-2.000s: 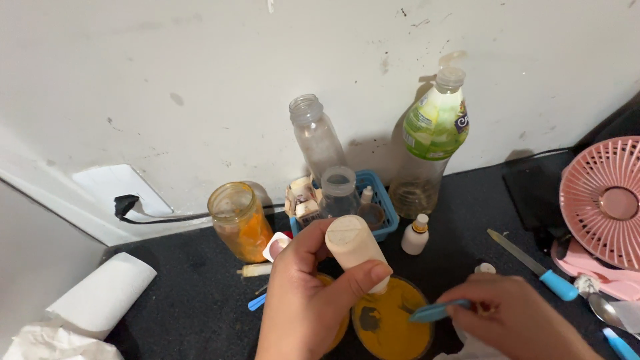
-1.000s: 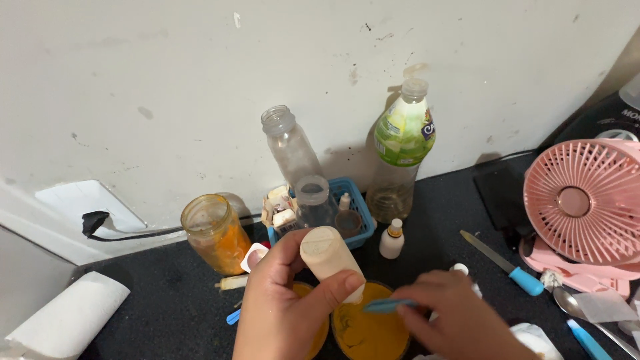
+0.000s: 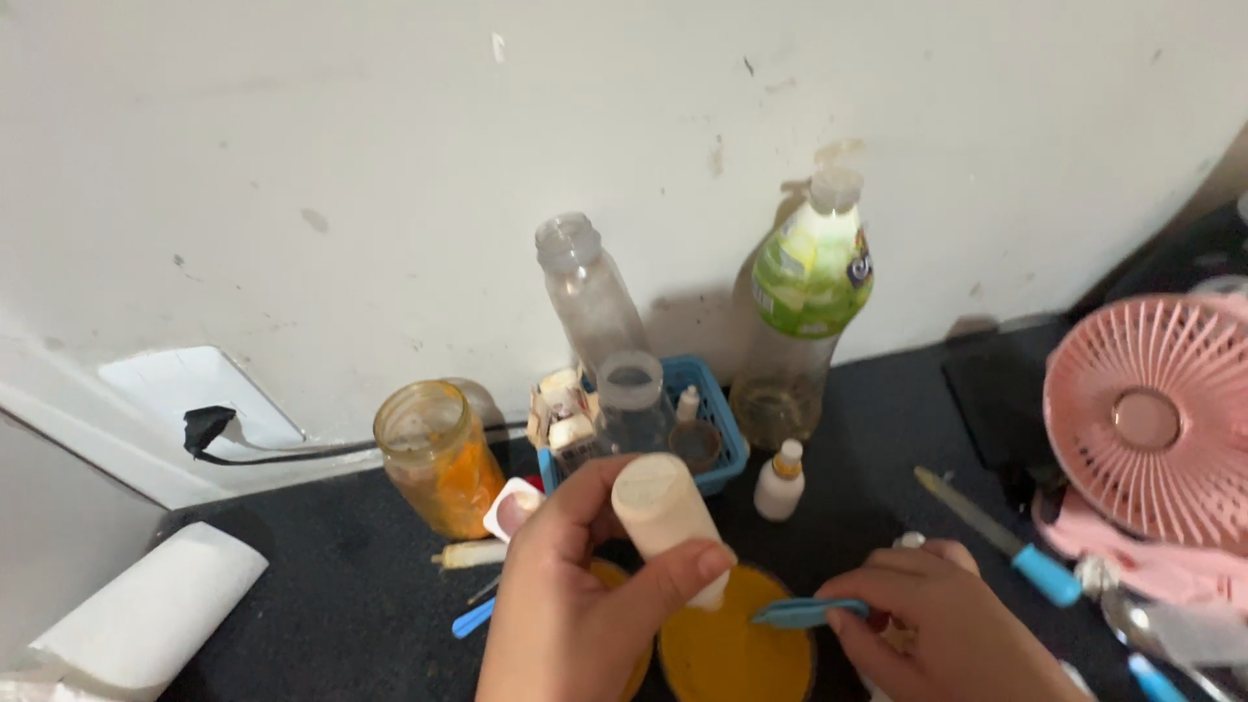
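Note:
My left hand (image 3: 595,595) grips a small white plastic bottle (image 3: 668,517), tilted with its narrow end down over a round dish of orange-yellow material (image 3: 736,648). Between the fingers of my right hand (image 3: 936,619) is a blue tool (image 3: 809,611), its tip over the same dish; its kind cannot be told. A second orange-yellow dish (image 3: 632,663) is partly hidden behind my left hand. Beyond the hands stands a small white dropper bottle (image 3: 780,485). A blue plastic basket (image 3: 731,458) holds a clear jar (image 3: 632,409) and small items.
Along the wall stand an orange-stained glass jar (image 3: 439,468), a clear bottle (image 3: 593,302) and a green-labelled plastic bottle (image 3: 804,292). At right are a pink fan (image 3: 1150,419), a blue-handled tool (image 3: 1043,575) and a metal spoon (image 3: 1131,624). A paper towel roll (image 3: 146,609) lies at left.
The dark patch seen earlier in the dish no longer shows. My left hand keeps hold of the white bottle. The blue tool's tip has come away from the material's middle toward the right.

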